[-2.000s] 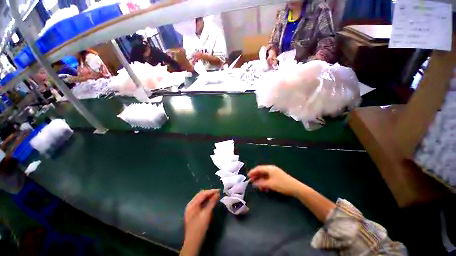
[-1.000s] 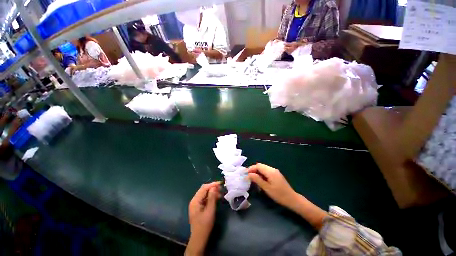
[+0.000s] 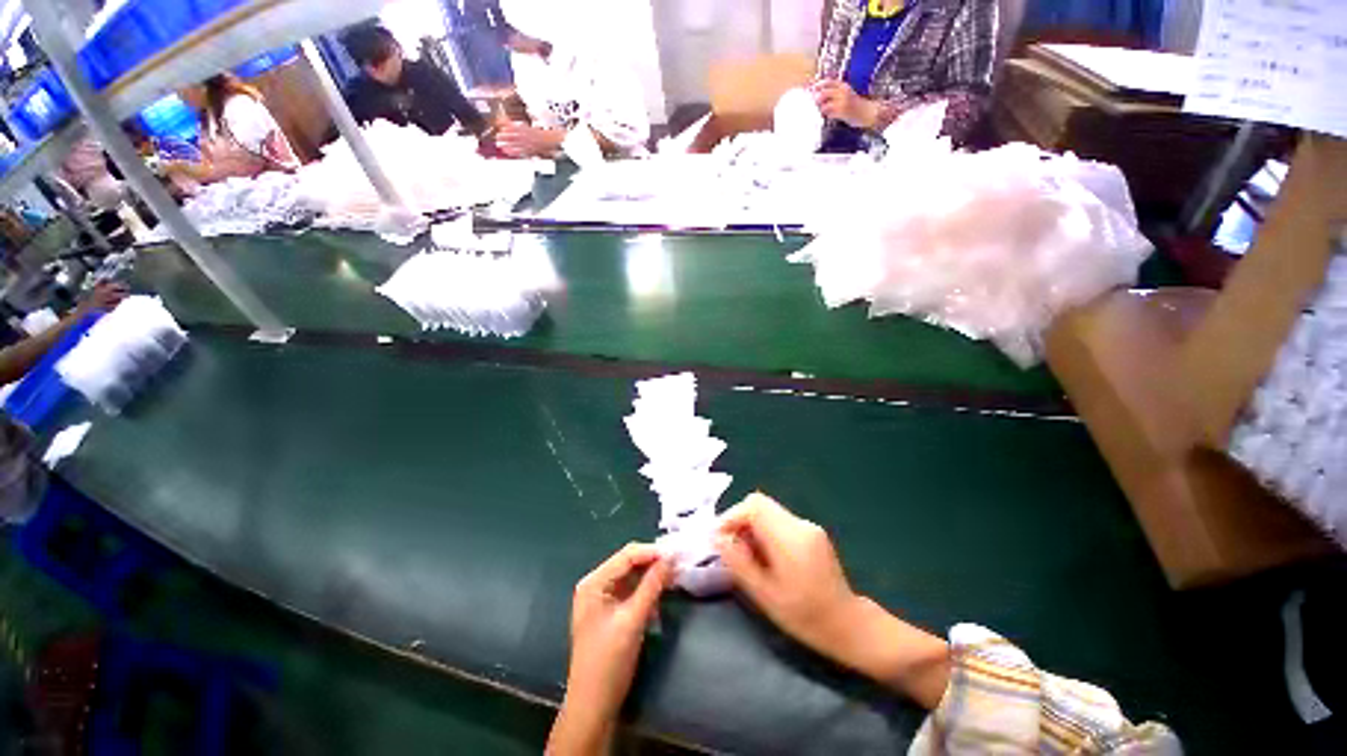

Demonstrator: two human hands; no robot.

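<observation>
A row of overlapping small white packets [image 3: 680,461] lies on the dark-green bench [image 3: 399,488] in front of me, running away from me. My left hand [image 3: 612,609] is at the left side of the row's near end, its thumb and fingertips pinching the edge of the nearest packets. My right hand [image 3: 790,569] is at the right side of the same end, fingertips on the packets and covering part of them. The near packets are bunched between both hands. The far part of the row is untouched.
An open carton [image 3: 1167,428] filled with white pieces stands at right, a loose white strip [image 3: 1301,659] below it. A white bag heap [image 3: 982,251], another packet row [image 3: 470,284] and a blue tray [image 3: 52,362] lie beyond. Several people work opposite.
Both hands have closed in on the near end of the row, which is now shorter and more bunched. My right hand covers more of it. The view has shifted slightly.
</observation>
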